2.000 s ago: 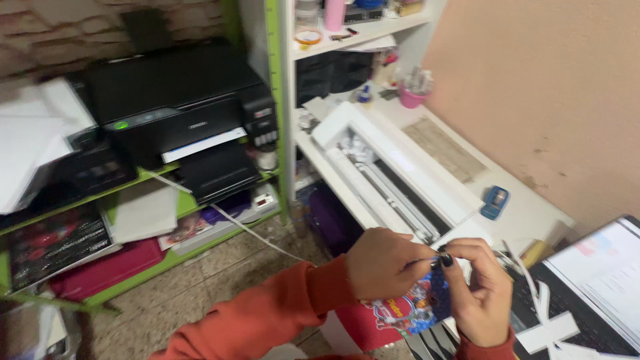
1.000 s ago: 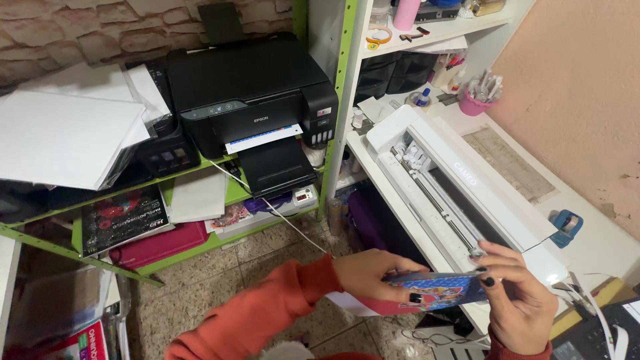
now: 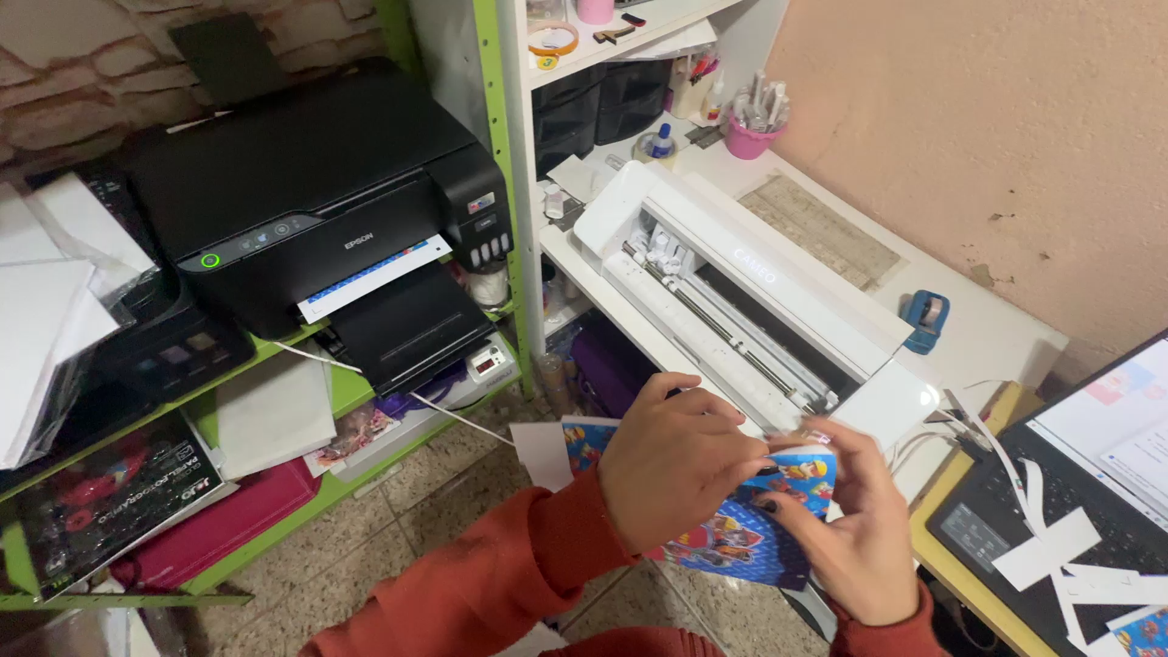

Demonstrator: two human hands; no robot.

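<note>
My right hand grips the right side of a blue printed paper piece with colourful cartoon figures, its thumb on the near face. Across the upper part of the paper lies my left hand, fingers bent and their tips close to the right hand's. Part of the printed piece and a white flap show to the left of my left wrist. Behind both hands stands a white Cameo cutting machine. To the left, a black Epson printer has a partly printed sheet in its output slot.
A laptop with white paper strips on it stands at the right. A blue tape dispenser and a pink pot of pens are on the white desk. Green shelving stands beside the desk.
The printed piece has been turned so that more of its patterned face shows. My left hand has moved over its top, nearer my right hand. The view has shifted.
</note>
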